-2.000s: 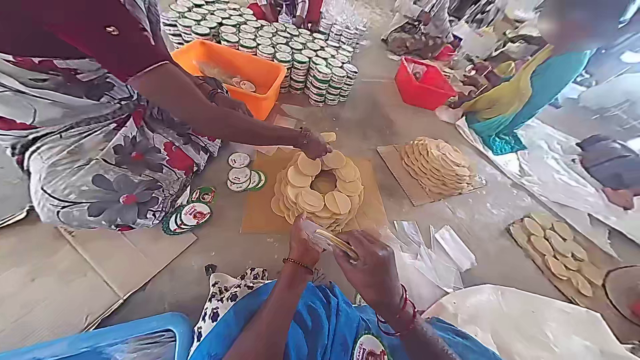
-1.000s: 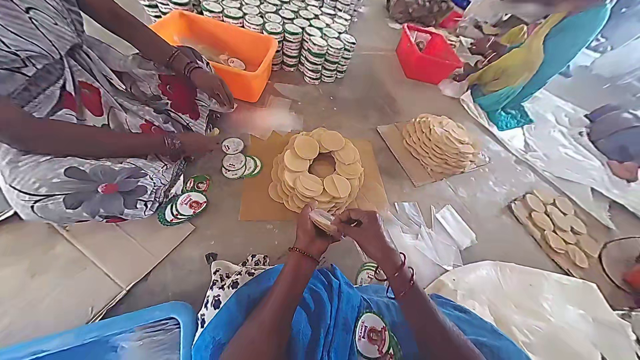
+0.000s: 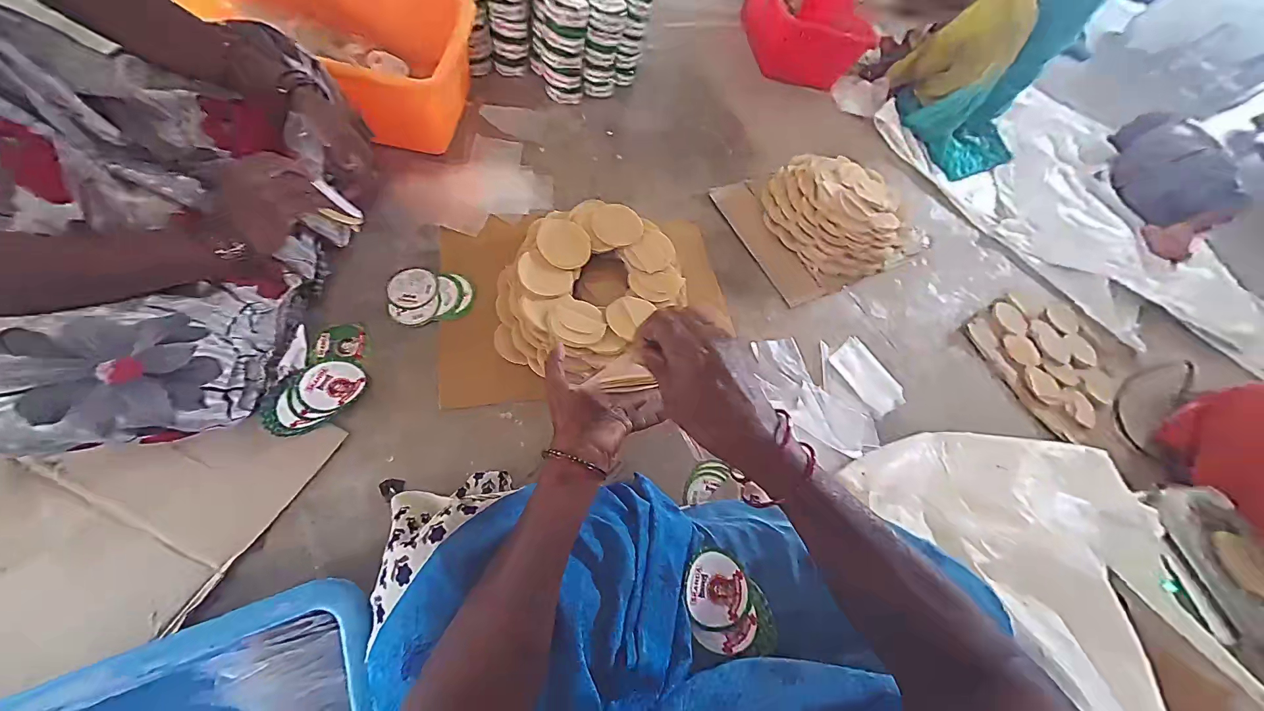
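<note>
A ring-shaped heap of thin round dough discs [image 3: 563, 243] lies on a brown cardboard sheet [image 3: 469, 365] in front of me. At its near edge my left hand [image 3: 591, 415] holds a small stack of pale discs [image 3: 624, 376], thumb raised beside it. My right hand [image 3: 696, 370] is at the right end of that stack, fingers bent; whether they grip a disc is hidden. Round printed labels [image 3: 718, 592] rest on the blue cloth of my lap, and more labels [image 3: 708, 482] lie by my right wrist. Clear plastic bags [image 3: 805, 395] are right of my right hand.
A co-worker's hands [image 3: 262, 202] hold a packet at the left, near an orange crate [image 3: 420, 104] and printed labels [image 3: 331, 385]. Behind stand stacked packs [image 3: 563, 44] and a red tub [image 3: 805, 44]. Another disc heap [image 3: 834, 212] lies right; a blue tub [image 3: 341, 602] is near left.
My hands have moved forward to the near edge of the ring-shaped heap, and the small stack now shows flat in my left hand. The co-worker's hands have come away from the heap toward their lap.
</note>
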